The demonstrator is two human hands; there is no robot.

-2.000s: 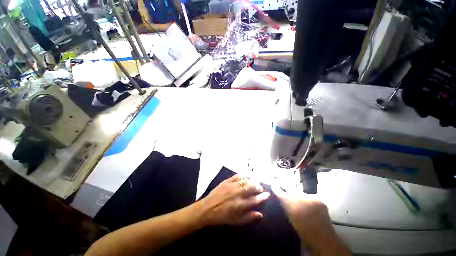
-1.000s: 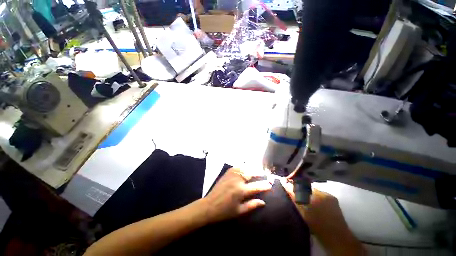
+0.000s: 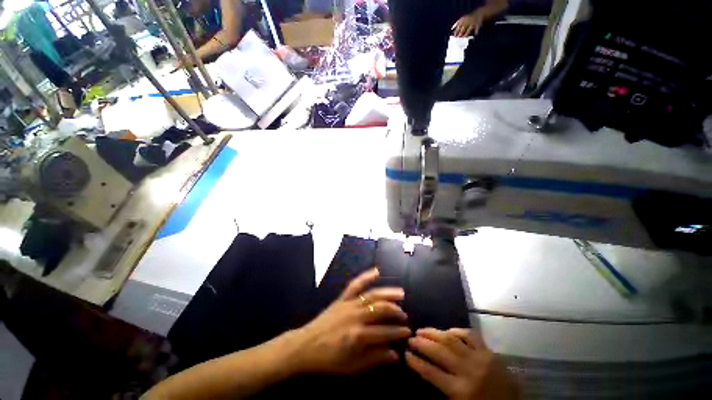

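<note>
Black cloth (image 3: 433, 293) lies on the white table with its upper edge under the presser foot and needle area (image 3: 411, 244) of the sewing machine (image 3: 546, 195). A line runs down the cloth from the needle area. My left hand (image 3: 359, 324), with a ring, lies flat on the cloth, fingers apart. My right hand (image 3: 457, 361) rests on the cloth close beside it, fingers bent and pressing down. Another black panel (image 3: 250, 285) lies to the left, separated at the top by a notch.
An older cream machine (image 3: 74, 183) stands at left. Slim yellow-green and blue snips or tweezers (image 3: 605, 267) lie under the machine arm. A smartphone-like dark screen (image 3: 636, 70) is at upper right. People's arms (image 3: 226, 27) show behind, with a white box (image 3: 254, 78).
Both hands have moved down the cloth, away from the needle. The cloth's upper part now lies flat under the foot. The view has shifted, and other people's arms have appeared behind.
</note>
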